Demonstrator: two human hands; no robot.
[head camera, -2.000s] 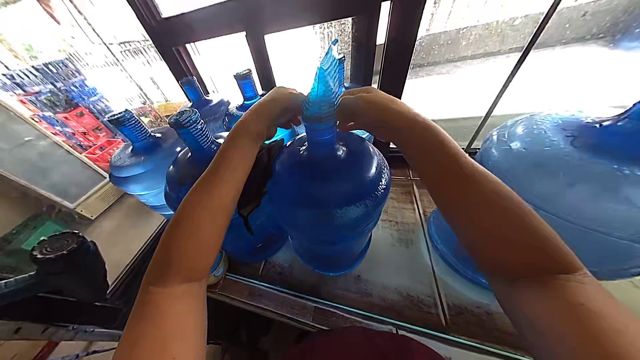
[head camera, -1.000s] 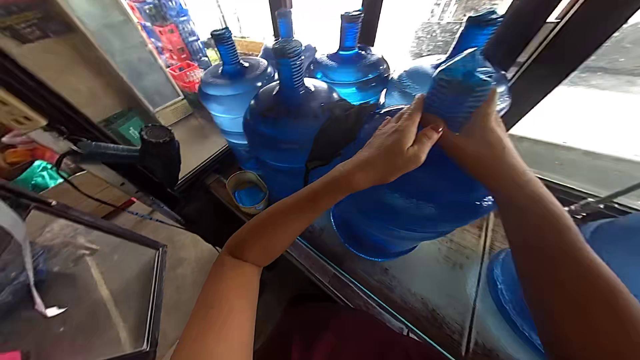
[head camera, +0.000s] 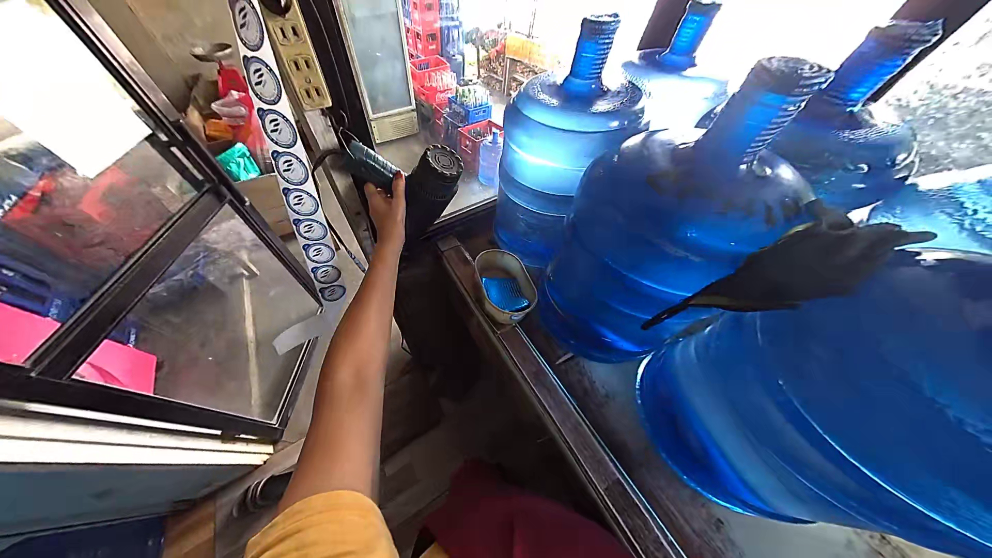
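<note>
My left hand (head camera: 387, 208) reaches out at upper left, its fingers around the handle of a black heat gun or hair dryer (head camera: 438, 174), whose round vented end faces up. Blue water jugs fill the right side; the nearest jug (head camera: 821, 387) is cut off by the frame, its neck out of view. A black cloth or plastic piece (head camera: 783, 267) lies between it and the jug beside it (head camera: 666, 225). Another ribbed-neck jug (head camera: 573, 147) stands behind. My right hand is not in view.
A small tub (head camera: 504, 287) with blue plastic pieces sits at the corner of the wooden-edged counter (head camera: 573, 434). A strip of round stickers (head camera: 291, 167) hangs beside a power outlet strip (head camera: 302, 58). A glass-paned frame (head camera: 209, 310) stands at left, crates (head camera: 473, 139) beyond.
My left hand has left the jug's neck and now grips the black device. My right hand has gone out of view. The view has swung left.
</note>
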